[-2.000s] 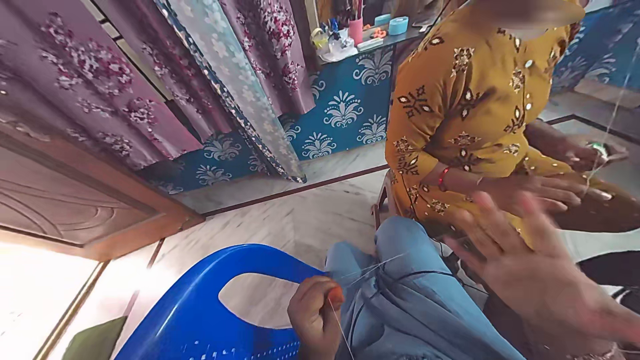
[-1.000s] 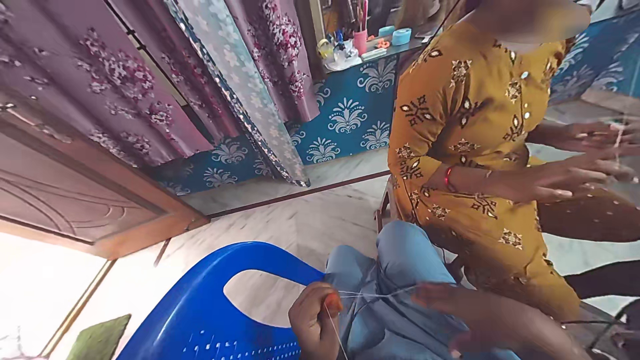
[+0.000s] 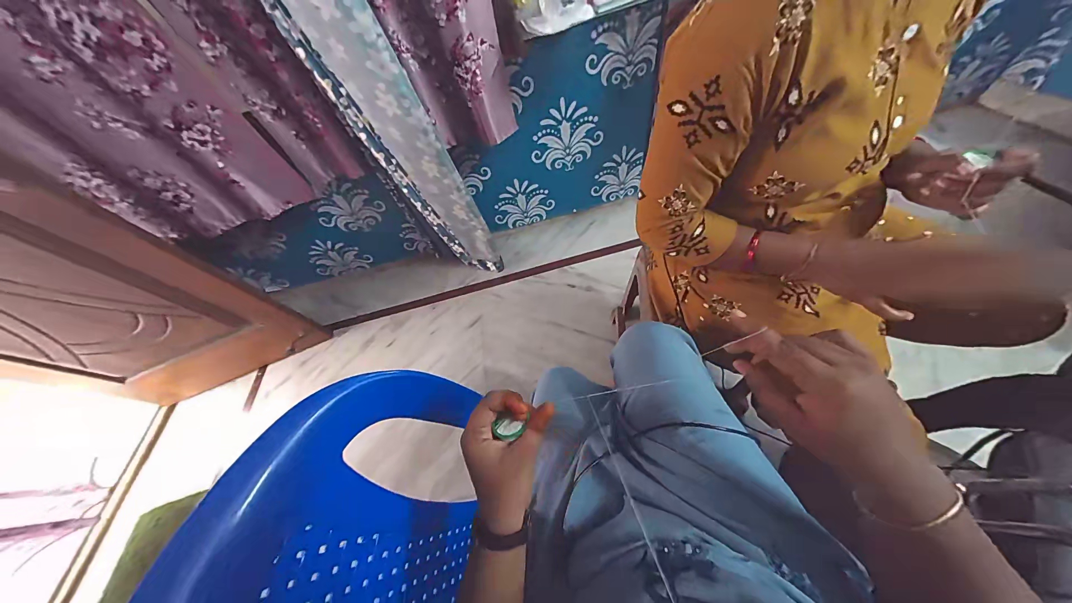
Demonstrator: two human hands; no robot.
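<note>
My left hand (image 3: 507, 452), with a dark band at its wrist, is curled round a small green-rimmed spool (image 3: 509, 428) beside the blue chair. A thin pale thread (image 3: 624, 390) runs from it across my lap toward my right hand (image 3: 816, 389). The fingertips of my right hand are pinched together at a piece of thread near my knee; a bangle circles that wrist. Another strand (image 3: 632, 502) drops down over my blue trousers (image 3: 670, 452).
A blue plastic chair (image 3: 276, 469) stands at my left. Close on my right sits a person in a mustard top (image 3: 779, 167), one hand (image 3: 963, 180) holding a small green-and-white thing. Curtains (image 3: 243, 109) and a wooden door (image 3: 109, 293) lie beyond; dark cables (image 3: 695, 425) cross my lap.
My right hand was spread near the other person, then low over my lap; now its fingers are pinched at the thread. In my left hand the green-rimmed spool now shows.
</note>
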